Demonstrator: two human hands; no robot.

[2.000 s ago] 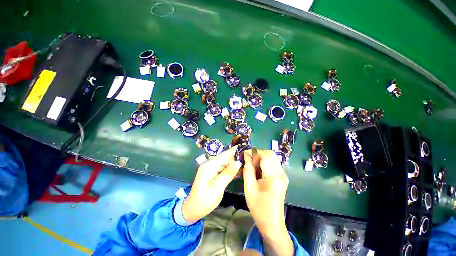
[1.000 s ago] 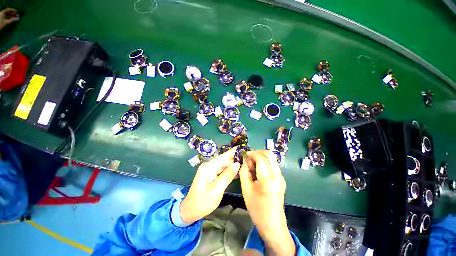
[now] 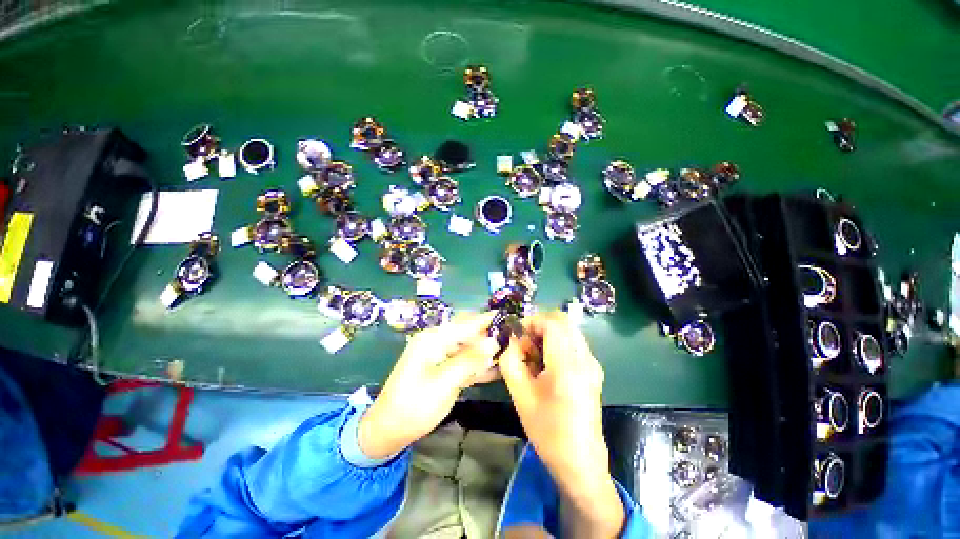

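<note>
My left hand (image 3: 426,381) and my right hand (image 3: 558,384) meet at the bench's front edge. Their fingertips close around one small dark round unit with a gold-brown portion (image 3: 506,316). The fingers hide much of it. A thin dark tool seems to lie between my right fingers, but it is too small and blurred to be sure. Many similar round units with gold-brown portions and white tabs lie on the green bench, such as one at the left (image 3: 194,274) and one right of my hands (image 3: 597,295). A ring with a dark centre (image 3: 493,212) lies beyond my hands.
A black box with white specks (image 3: 670,259) stands right of centre, beside a black tray of rings (image 3: 848,276). A black equipment box (image 3: 65,226) and white paper (image 3: 179,218) are at left. A clear tray with units (image 3: 658,442) is below the bench edge. Blue sleeves show at both sides.
The view has shifted, so the bench items appear further left. Both hands remain together on a small unit. Another round unit with a dark ring now shows just beyond the fingertips.
</note>
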